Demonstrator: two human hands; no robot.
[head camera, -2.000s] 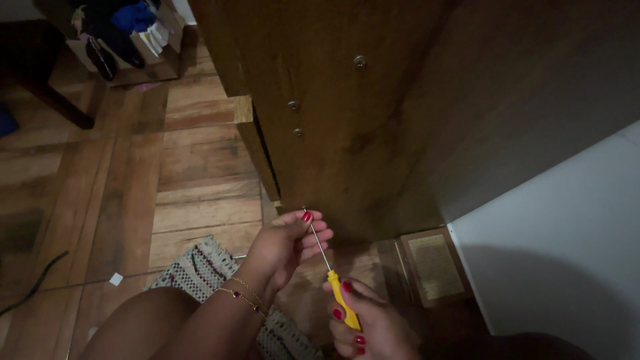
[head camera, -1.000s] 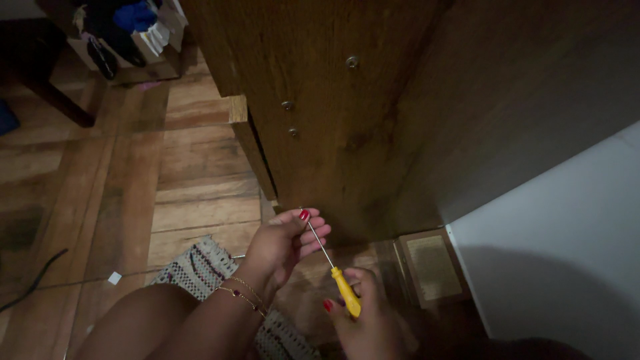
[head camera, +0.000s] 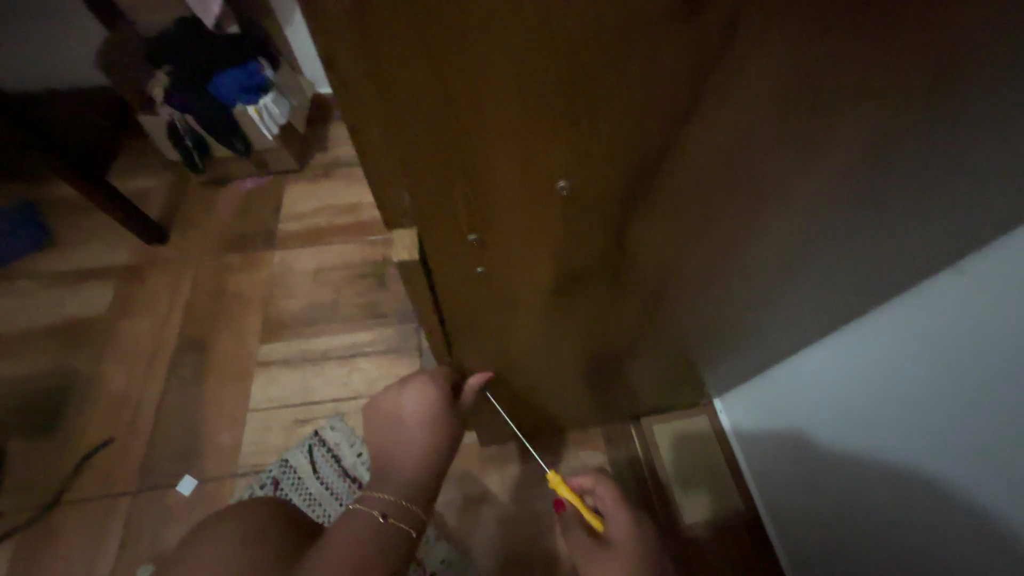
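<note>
My right hand (head camera: 604, 520) is closed around the yellow handle of a screwdriver (head camera: 518, 432), whose thin metal shaft slants up and left. At its tip, by the lower left part of a brown wooden furniture panel (head camera: 552, 320), is my left hand (head camera: 424, 412), its thumb extended and its other fingers turned toward the panel's edge. Whether it grips anything is hidden. Several small metal screw heads or fittings (head camera: 562, 187) show on the panel above. Two thin bracelets are on my left wrist.
A woven rug (head camera: 316, 468) lies under my left forearm on the wood-patterned floor (head camera: 216, 320). A cardboard box (head camera: 280, 156) with clothes stands at the upper left, near a dark furniture leg (head camera: 120, 208). A pale wall (head camera: 904, 392) borders the right side.
My left hand has turned from a half-open palm beside the screwdriver's tip to fingers curled toward the panel's edge. The screwdriver remains in my right hand.
</note>
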